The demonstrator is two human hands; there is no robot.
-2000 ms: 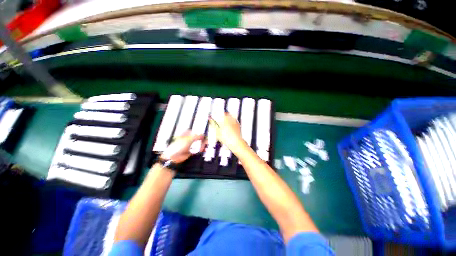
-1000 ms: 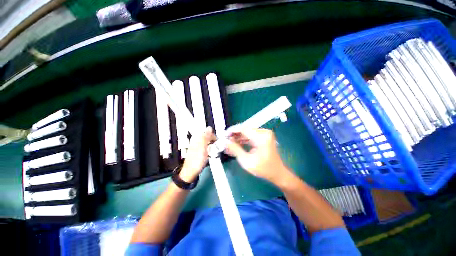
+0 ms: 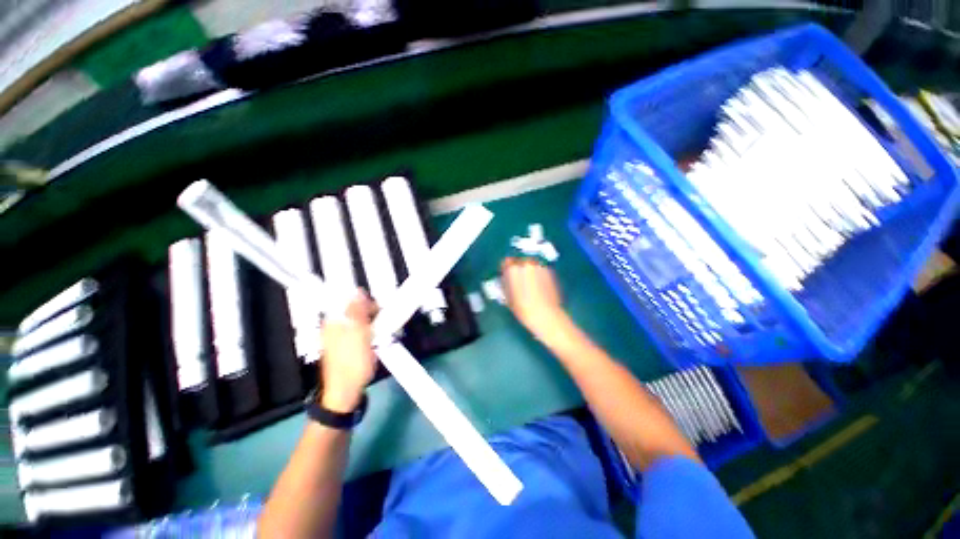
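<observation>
My left hand [image 3: 347, 353] holds a long white strip [image 3: 447, 421] slanting from upper left to lower right, and a shorter white tube [image 3: 442, 258] crossing it near my fingers. The grip's details are blurred. My right hand [image 3: 532, 295] is on the green bench beside a few small clear-white pieces [image 3: 537, 244]; its fingertips are blurred, so I cannot tell whether it holds one. Behind my left hand lies the black slotted tray [image 3: 237, 405] with several white tubes [image 3: 363, 232] in its slots.
A blue basket [image 3: 674, 226] full of white tubes stands at right. Below the bench edge at right is a blue bin [image 3: 737, 432] with a row of pale tubes, beside brown cardboard [image 3: 790, 400]. Another black tray [image 3: 132, 368] holding tubes is at left.
My right hand has moved away from the crossed pieces to the small pieces on the bench. My left hand keeps holding the strip and tube. The view has shifted right.
</observation>
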